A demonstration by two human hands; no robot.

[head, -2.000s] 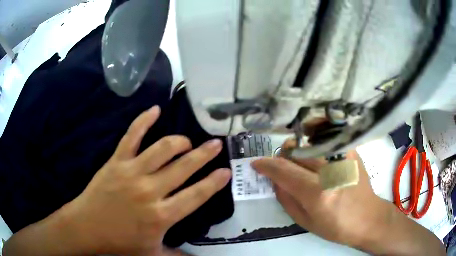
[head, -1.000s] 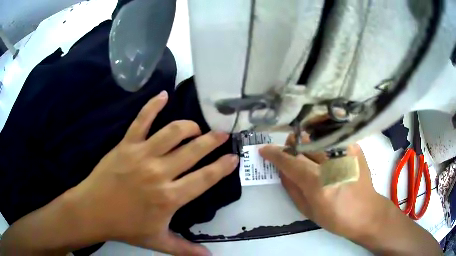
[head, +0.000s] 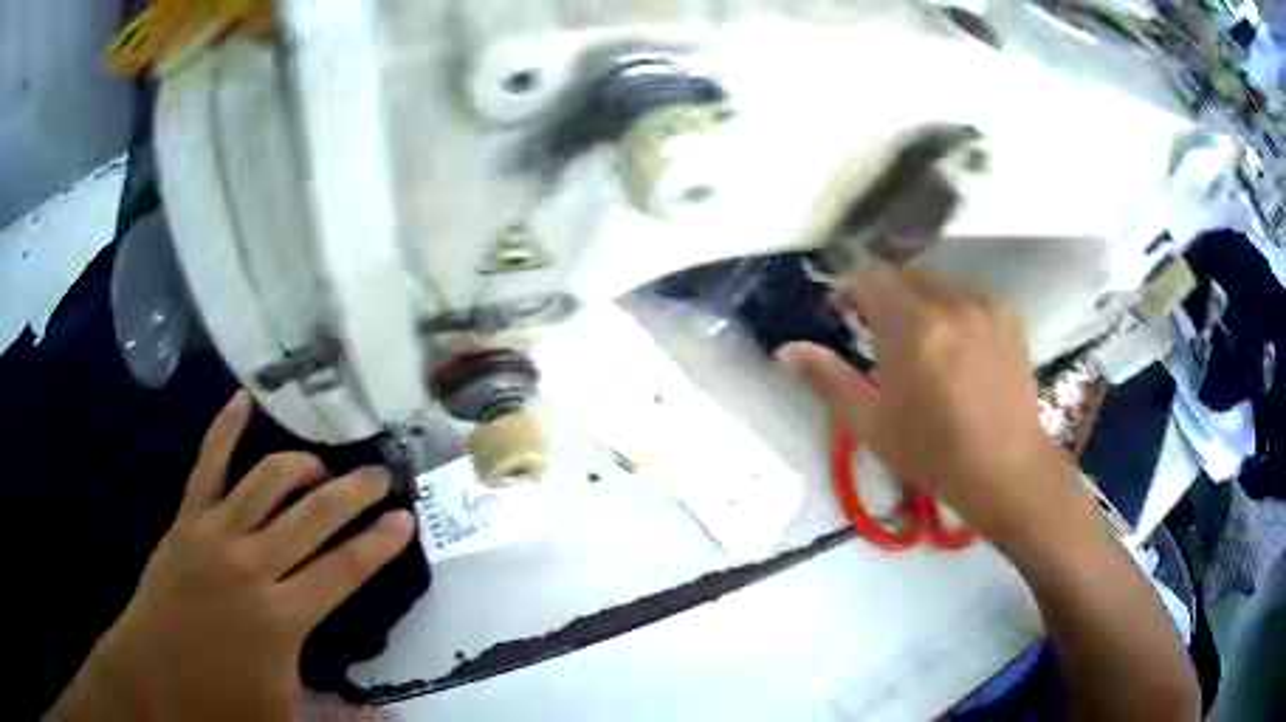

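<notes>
The black garment (head: 85, 494) lies at the left, under my left hand (head: 268, 578), whose fingers are spread flat on it beside the needle area. A white printed care label (head: 458, 511) sticks out from the garment's right edge under the machine head. My right hand (head: 938, 402) is blurred, raised over the red scissor handles (head: 877, 508) near dark fabric pieces (head: 797, 303) under the machine arm. Its thumb and fingers are apart at the dark pieces; whether it holds one cannot be made out.
The off-white sewing machine (head: 409, 184) fills the top, with a yellow triangle sticker (head: 512, 251). A long white label bundle (head: 705, 451) lies between my hands. Papers and dark cloth (head: 1234, 339) are at the far right.
My right hand has left the care label and moved right to the scissors and dark pieces. My left hand stays on the garment. The view has turned right.
</notes>
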